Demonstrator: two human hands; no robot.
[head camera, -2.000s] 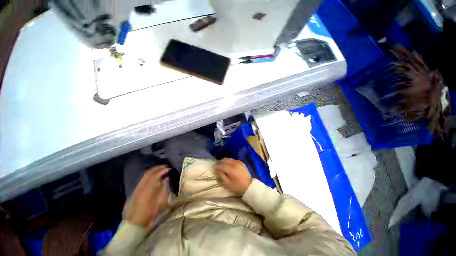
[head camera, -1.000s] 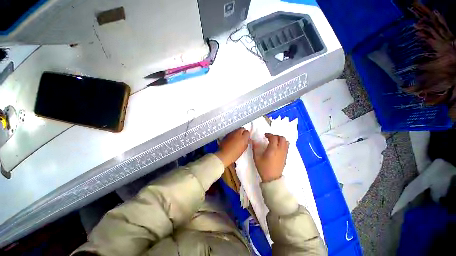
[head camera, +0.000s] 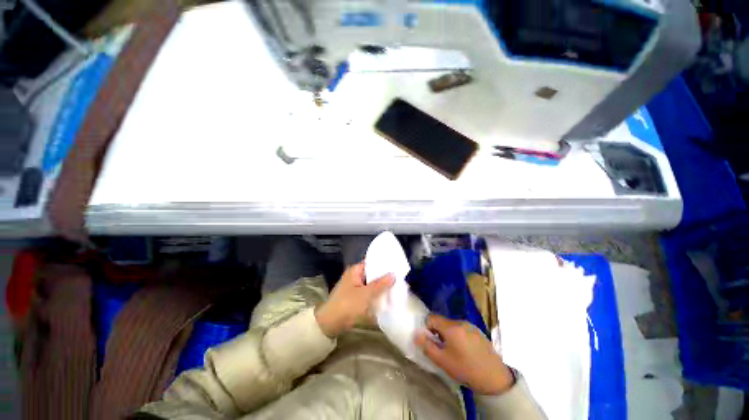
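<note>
A long white piece (head camera: 402, 310) with a rounded upper end is held over my lap, below the table's front edge. My left hand (head camera: 355, 301) grips it near the upper end, thumb on top. My right hand (head camera: 460, 351) grips it lower down and to the right. The far lower end is hidden behind my right hand and sleeve. The stack of white pieces (head camera: 542, 328) lies on the blue crate (head camera: 608, 328) at right.
The sewing machine (head camera: 394, 25) stands on the white table (head camera: 197, 156). A smartphone (head camera: 426, 138), snips (head camera: 530, 154) and a grey tray (head camera: 632, 168) lie on it. Reddish-brown strips (head camera: 140, 344) hang at left, one crossing the table's left end.
Both hands have moved left from the white stack to over my lap, now with one white piece between them. The view has swung left, showing the machine and brown strips.
</note>
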